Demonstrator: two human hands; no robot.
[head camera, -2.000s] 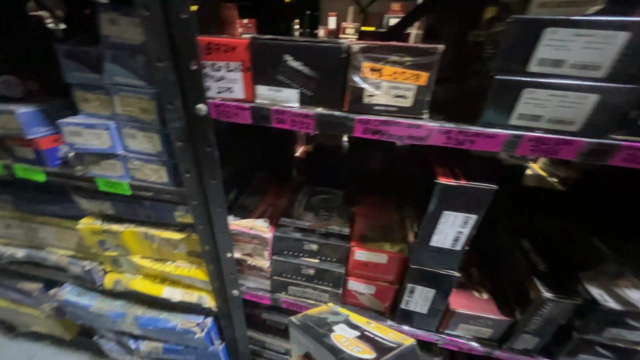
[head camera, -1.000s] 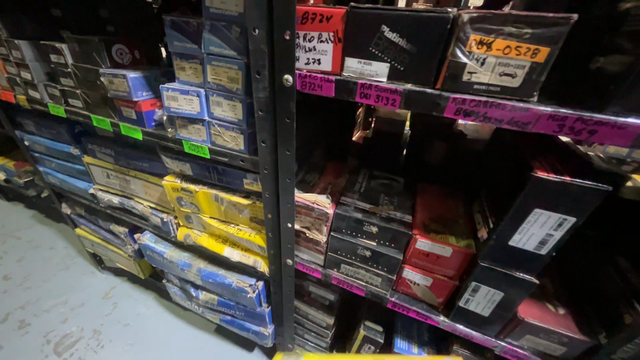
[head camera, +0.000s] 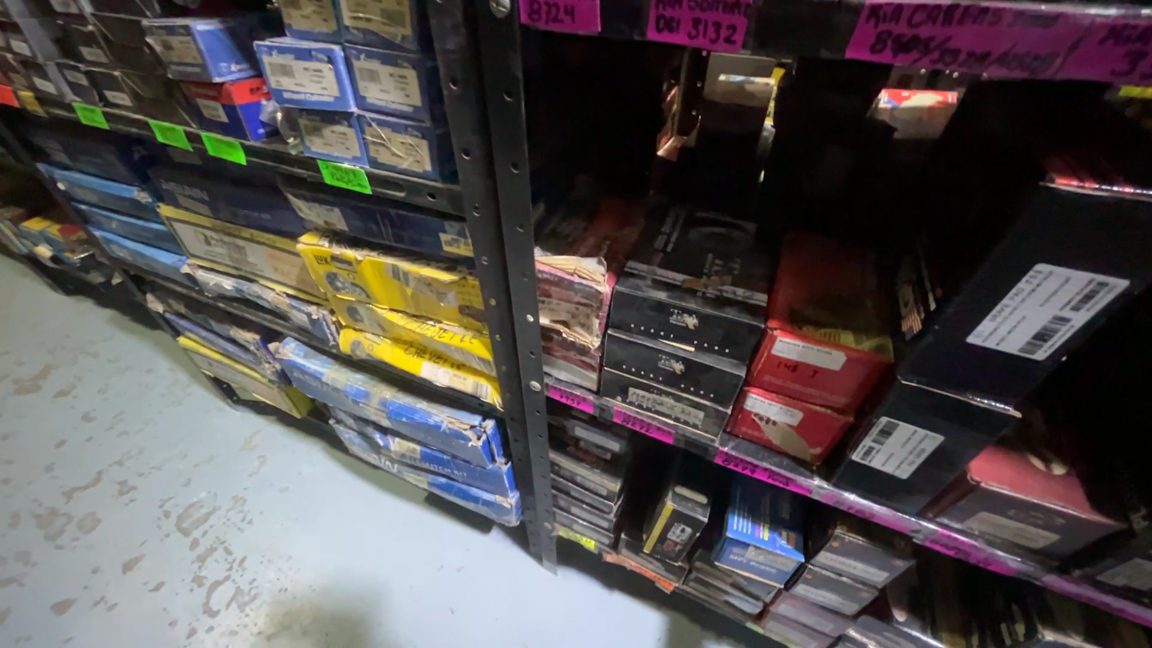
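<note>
Neither my left hand nor my right hand shows in the head view, so what they hold or touch is hidden. On the right-hand shelf lie stacked black cardboard boxes (head camera: 675, 360) beside red cardboard boxes (head camera: 819, 369). A large black box with a white label (head camera: 1026, 306) leans at a tilt on another black box (head camera: 918, 441). Yellow boxes (head camera: 405, 297) with worn edges lie in a stack on the left-hand shelving, above battered blue boxes (head camera: 387, 396). Small blue boxes (head camera: 306, 76) stand higher up at the left.
A perforated black metal upright (head camera: 513, 270) divides the two shelving bays. Pink labels with handwriting line the right shelf edge (head camera: 765, 472); green labels mark the left shelf edge (head camera: 270, 153). Lower right, a blue box (head camera: 760, 531) lies among several dark ones. The scuffed, pale floor (head camera: 180, 504) spreads at lower left.
The view has shifted downward and shows more floor and lower shelf. A black box with a yellow edge, seen at the bottom of the oldest frame, is out of view.
</note>
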